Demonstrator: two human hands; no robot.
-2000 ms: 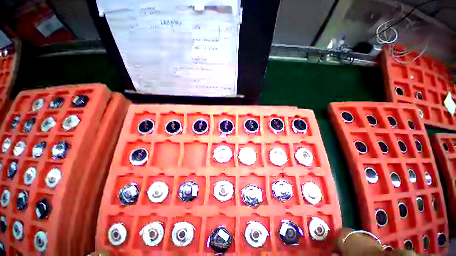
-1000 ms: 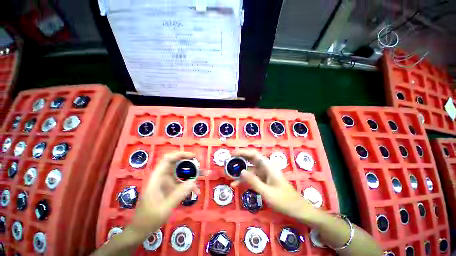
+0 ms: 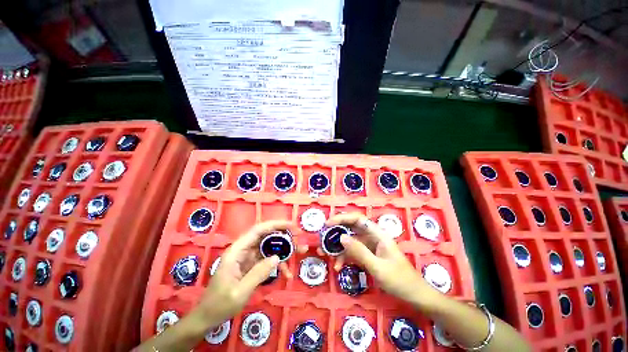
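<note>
My left hand (image 3: 241, 265) holds a round smartwatch body by its rim, black face up with a small pale mark lit on it, above the foam compartment tray (image 3: 160, 275). My right hand (image 3: 379, 258) holds a second smartwatch body the same way, close beside the first but apart from it, with the thumb on its lower edge. In the tray, the back row and the left end of the second row hold units with black faces up. The other units lie with silver or dark backs up. Two pockets in the second row hold no unit; my hands hide some pockets.
Stacked trays (image 3: 155, 185) with silver and dark units stand at the left. A neighbouring tray (image 3: 475, 206) with black-faced units is at the right, another tray (image 3: 551, 110) behind it. A work instruction sheet (image 3: 262, 82) stands upright behind the tray. A white cable (image 3: 544, 58) lies at back right.
Two seconds ago no unit was held in view. Both hands then came in over the tray, each holding a unit. Since one second ago the marks on the faces look paler; the view has shifted slightly.
</note>
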